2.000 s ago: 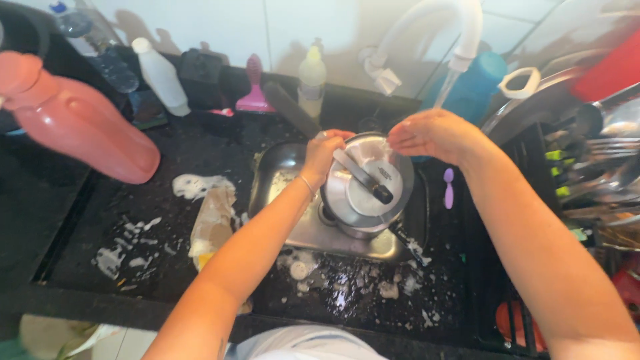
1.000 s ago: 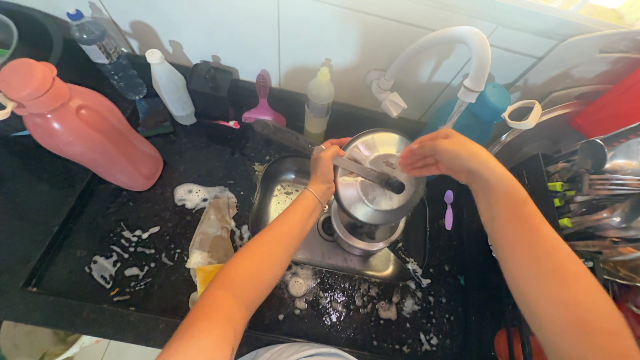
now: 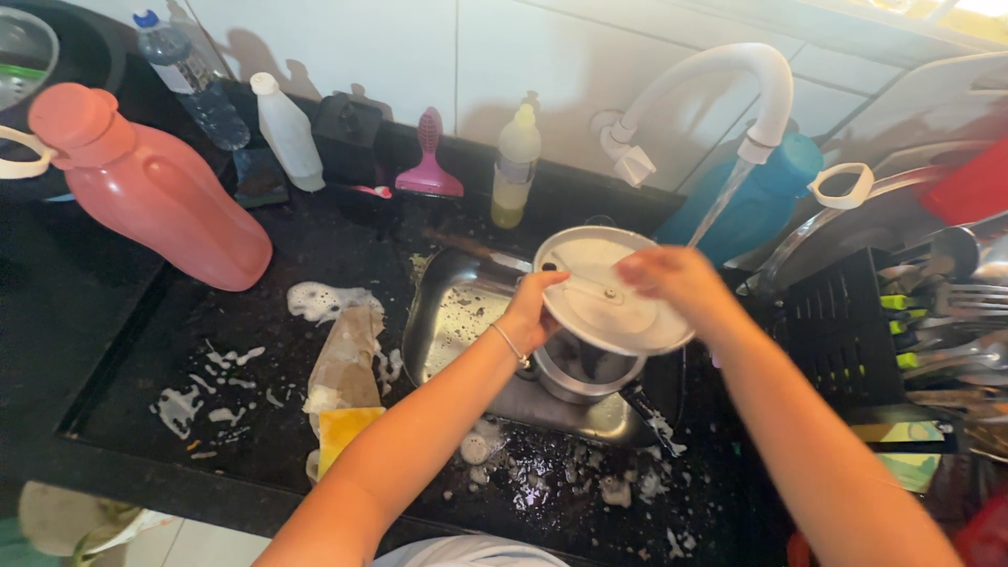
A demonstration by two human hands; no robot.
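A round metal pressure-cooker lid [image 3: 610, 295] is tilted above the sink, its flatter face with a small central rivet toward me. My left hand [image 3: 534, 311] grips its left edge, thumb on the face. Over the lid's right part lies my right hand [image 3: 669, 279], blurred, its fingers on or just above the metal. Below the lid, a metal pot [image 3: 587, 370] with a dark handle stands in the steel sink [image 3: 457, 315]. Water runs from the white faucet [image 3: 768, 102] behind my right hand.
Left are a pink bottle [image 3: 173, 197], a soapy cloth [image 3: 346, 354] and a yellow sponge [image 3: 346, 433]. A pink brush [image 3: 429, 165] and soap bottle [image 3: 516, 169] stand behind. Right are a blue bottle [image 3: 756, 197] and a cutlery rack [image 3: 843, 323]. Foam spots the black counter.
The lid has been turned over: its handled side showed before, and its flatter face shows now. The pot beneath is more exposed. My right hand remains at the lid's right side.
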